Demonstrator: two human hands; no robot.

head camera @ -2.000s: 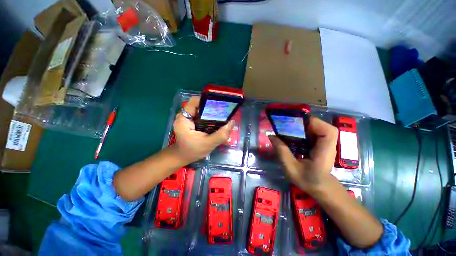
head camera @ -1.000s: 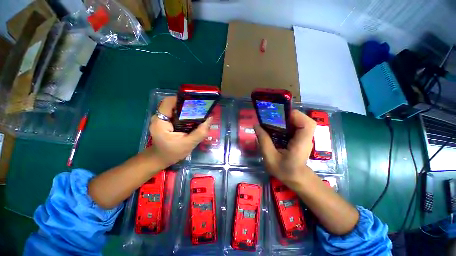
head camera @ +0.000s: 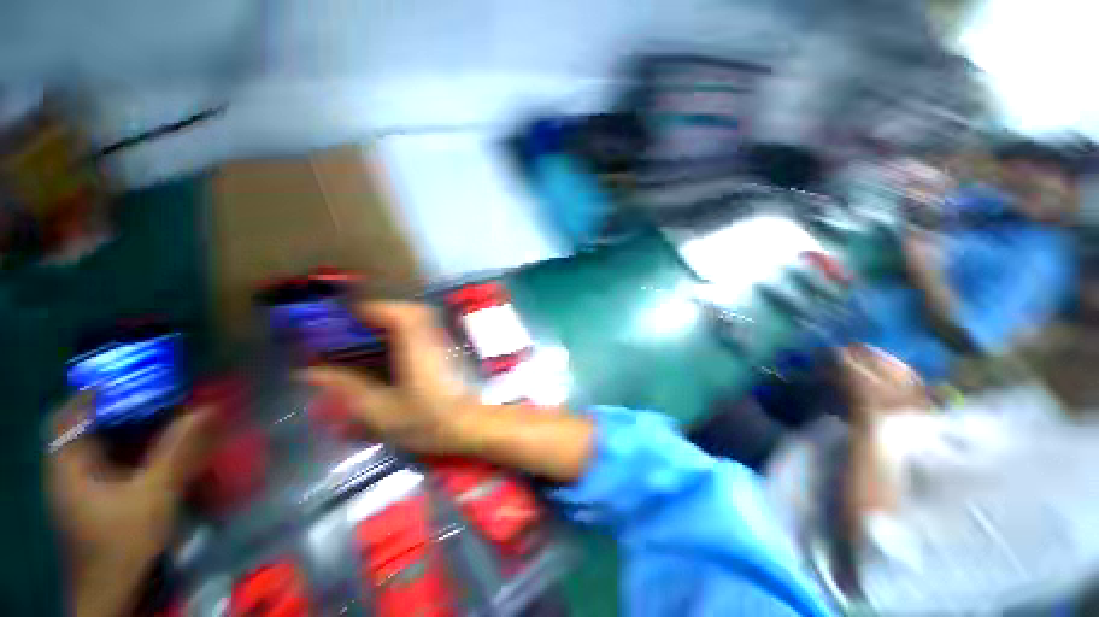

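Note:
The view is strongly blurred. My left hand at the far left holds a keypad phone with a bright blue lit screen. My right hand holds a second phone, its screen lit blue-violet. Both are held over the clear blister tray. Open-backed red phones lie in the near pockets. A red phone with a white rectangle lies to the right of my right hand. The keypads are too blurred to make out.
Brown cardboard and a white sheet lie behind the tray. A teal instrument stands right of them on the green mat. At the right are one person in white and another in blue.
The view has swung to the right and blurred, so the tray and hands appear further left. Other people have come into view. Both hands still hold their phones.

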